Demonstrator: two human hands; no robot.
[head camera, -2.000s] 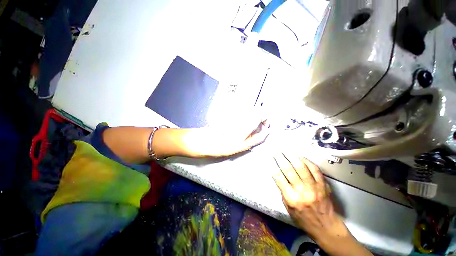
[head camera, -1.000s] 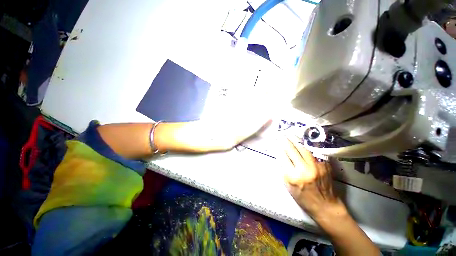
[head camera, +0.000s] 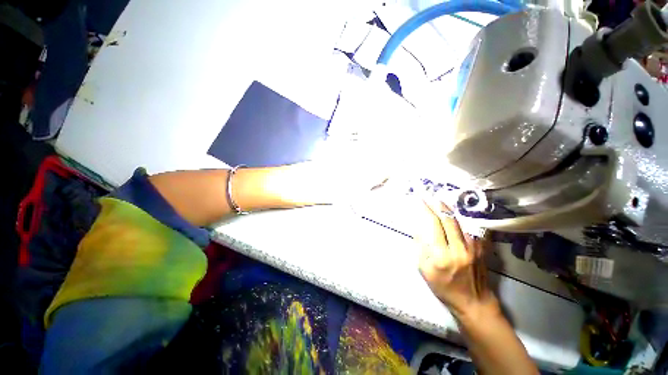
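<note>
A fabric piece (head camera: 388, 220), washed out white by the lamp, lies by the needle; its dark lower edge shows between my hands. My left hand (head camera: 344, 182) reaches in flat from the left, its fingers lost in the glare. My right hand (head camera: 450, 256) rests with its fingertips at the piece's right side, beside the presser foot area (head camera: 439, 192). The needle itself is hidden by glare. A stack of dark squarish pieces (head camera: 264, 126) lies beyond my left forearm.
The off-white sewing machine head (head camera: 505, 102) fills the upper right. A blue tube (head camera: 421, 20) curves behind the needle, near sewn pieces (head camera: 362, 40). A red-rimmed basket (head camera: 31, 209) of dark cloth stands at lower left. The white table (head camera: 168, 66) has a scale along its front edge.
The right hand has moved up to the presser foot. A dark fabric edge has come into view between the hands. The left hand has shifted slightly; the camera view has shifted too.
</note>
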